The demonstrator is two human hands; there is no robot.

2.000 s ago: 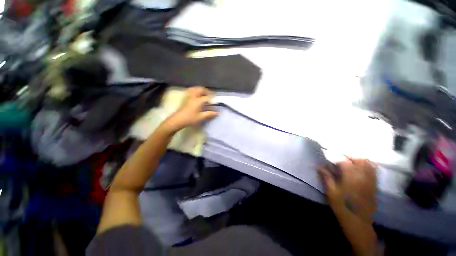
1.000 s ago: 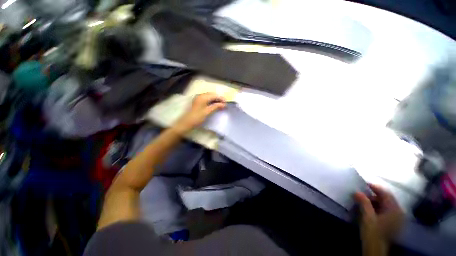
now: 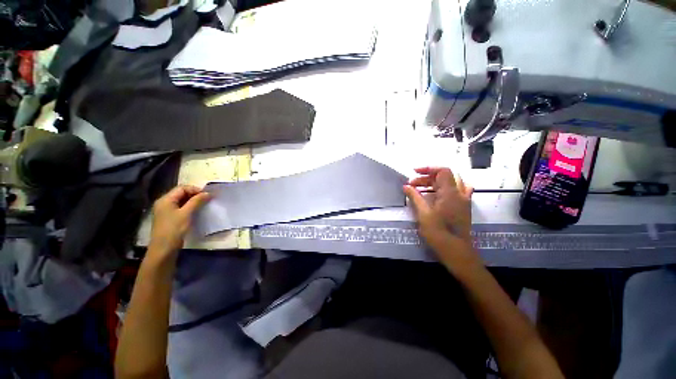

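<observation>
A curved pale grey fabric strip (image 3: 311, 194) with an angled right end lies at the table's front edge, pale side up, thin dark edge along its bottom. My left hand (image 3: 178, 210) pinches its left end. My right hand (image 3: 442, 209) pinches its right end at the corner, left of the phone and below the machine head. A dark grey piece (image 3: 211, 124) of similar shape lies flat behind the strip. A stack of white pieces (image 3: 274, 53) with striped dark edges lies further back.
The white sewing machine head (image 3: 552, 55) stands at upper right, its presser foot (image 3: 482, 153) beneath. A lit smartphone (image 3: 561, 176) and a slim black tool (image 3: 641, 188) lie at right. A printed ruler (image 3: 333, 235) runs along the front edge. Dark cloth (image 3: 111, 81) is heaped at left; pale strips (image 3: 293, 307) hang below.
The view has turned right and steadied, bringing the machine head and phone into sight. The pale strip now lies more level between my hands, which still hold its ends.
</observation>
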